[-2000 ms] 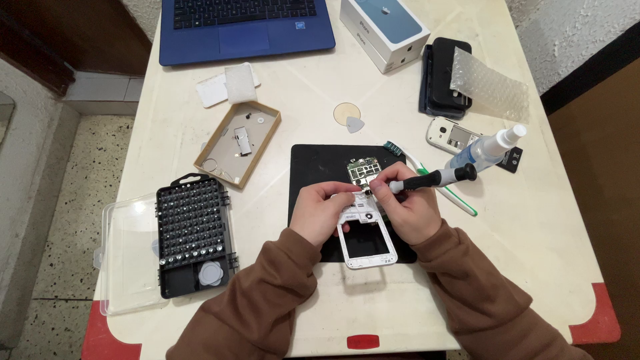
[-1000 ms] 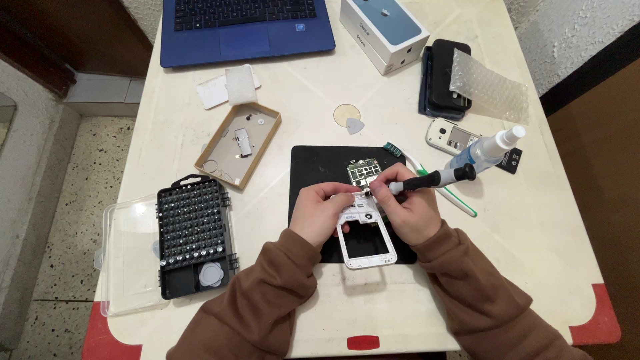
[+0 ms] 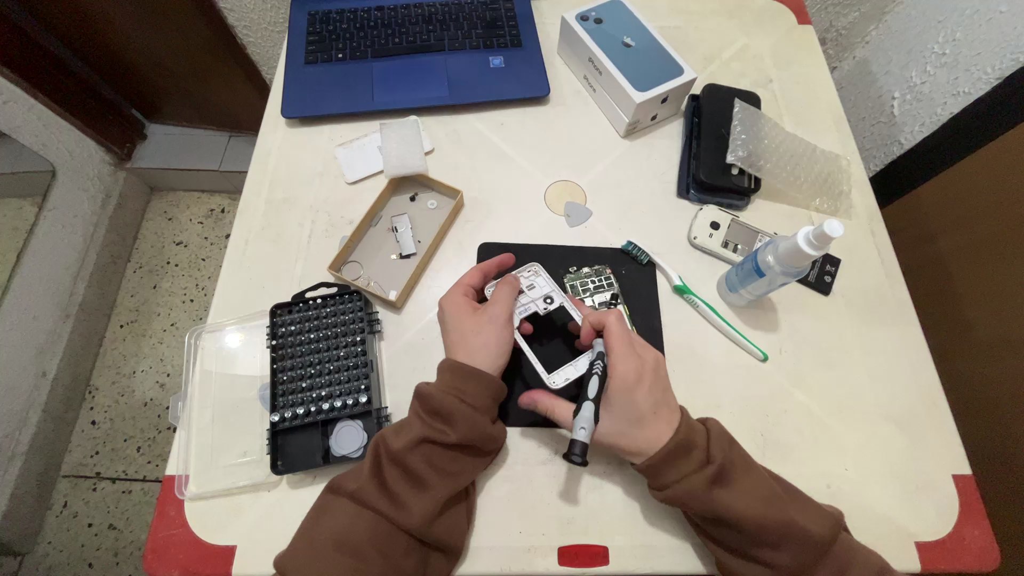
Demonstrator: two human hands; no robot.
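My left hand (image 3: 480, 320) grips the upper left edge of a white phone frame (image 3: 538, 298), which tilts over a black mat (image 3: 524, 404). My right hand (image 3: 628, 388) holds a precision screwdriver (image 3: 590, 400) with a black and grey handle, its butt end pointing down toward me. Fingers of that hand also touch the frame's right side. A phone circuit board (image 3: 594, 284) lies on the mat, right of the frame and partly hidden behind my right hand.
At left are an opened bit case (image 3: 320, 360) and a cardboard tray (image 3: 444, 240) with small parts. A toothbrush (image 3: 716, 320), a spray bottle (image 3: 760, 272) and another phone body (image 3: 716, 232) lie or stand at right. Behind are a blue laptop (image 3: 416, 80) and a phone box (image 3: 628, 72).
The phone frame has been lifted and tilted, apart from the circuit board. The screwdriver, which pointed rightward from my right hand, now has its handle end toward me.
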